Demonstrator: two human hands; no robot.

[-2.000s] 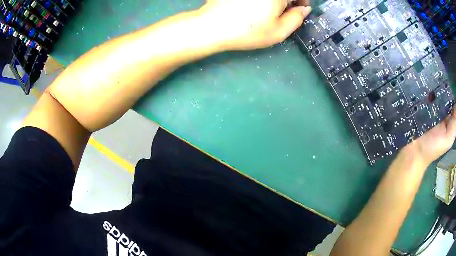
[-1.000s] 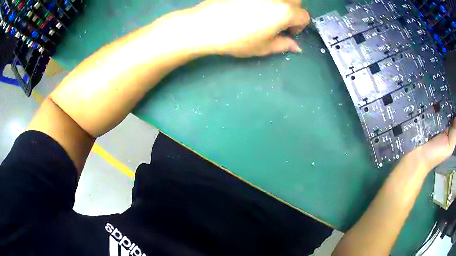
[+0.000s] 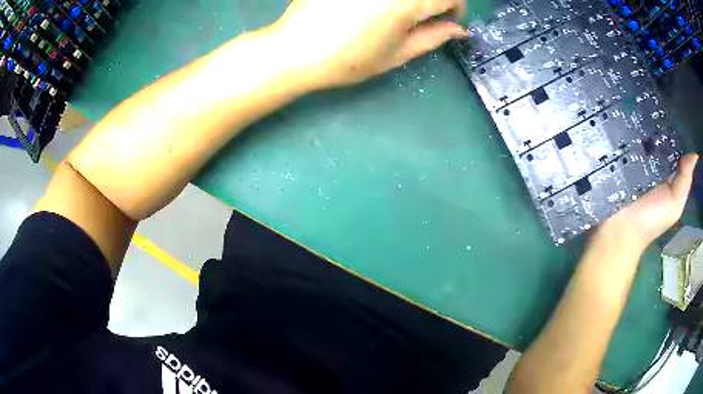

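Note:
A black PCB panel (image 3: 559, 115), solder side up, lies at a slant at the upper right, with white markings, square dark openings and a glare patch. My left hand (image 3: 412, 31) is at its upper left corner, with the thumb at the edge and the fingers partly cut off by the top of the picture. My right hand (image 3: 651, 208) holds its lower right edge, with the thumb raised beside the edge and the other fingers hidden behind the panel.
A rack of panels with coloured parts (image 3: 46, 54) stands at the upper left; blue components (image 3: 663, 31) show at the upper right. A pale box (image 3: 682, 265) and cables (image 3: 655, 369) are at the right. Tiny specks dot the green mat (image 3: 347, 177).
One second ago my left hand was apart from the panel; now it is at its corner. The panel and my right hand have shifted a little left and up.

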